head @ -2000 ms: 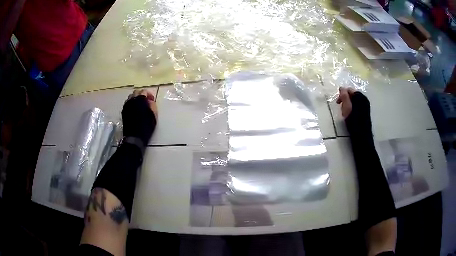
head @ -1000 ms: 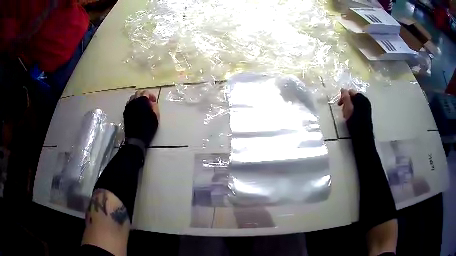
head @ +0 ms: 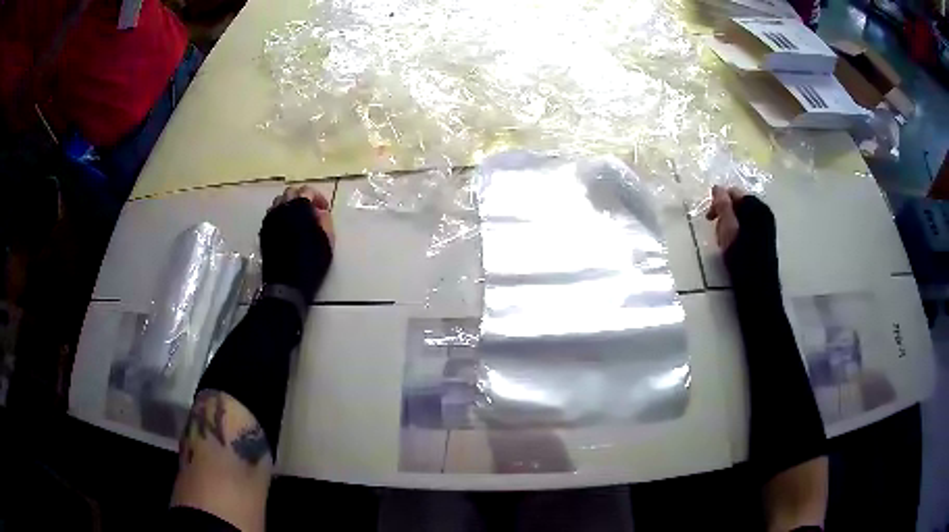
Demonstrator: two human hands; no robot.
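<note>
A stack of flat clear bags point(head: 578, 301) lies mid-table in front of me, silvery with bright reflection bands. My left hand point(head: 300, 234) rests on the table left of the stack, in a black sleeve that leaves the fingers bare, with the fingers curled. My right hand point(head: 741, 223) rests right of the stack in the same kind of sleeve, fingers also curled. Neither hand touches the stack. No object shows in either hand, but the palms are hidden. A long shiny bundle of bags or rolled film point(head: 187, 307) lies left of my left forearm.
A big tangled heap of clear film point(head: 489, 78) covers the far side of the table. White cartons point(head: 806, 96) with dark printed lines stand at the far right, beside an open brown box point(head: 866, 75). A person in red point(head: 99, 73) is at the far left. Pale printed sheets point(head: 343, 416) cover the table.
The person in red at the left has shifted slightly. The view has moved a little; my hands and the bags keep their places on the table.
</note>
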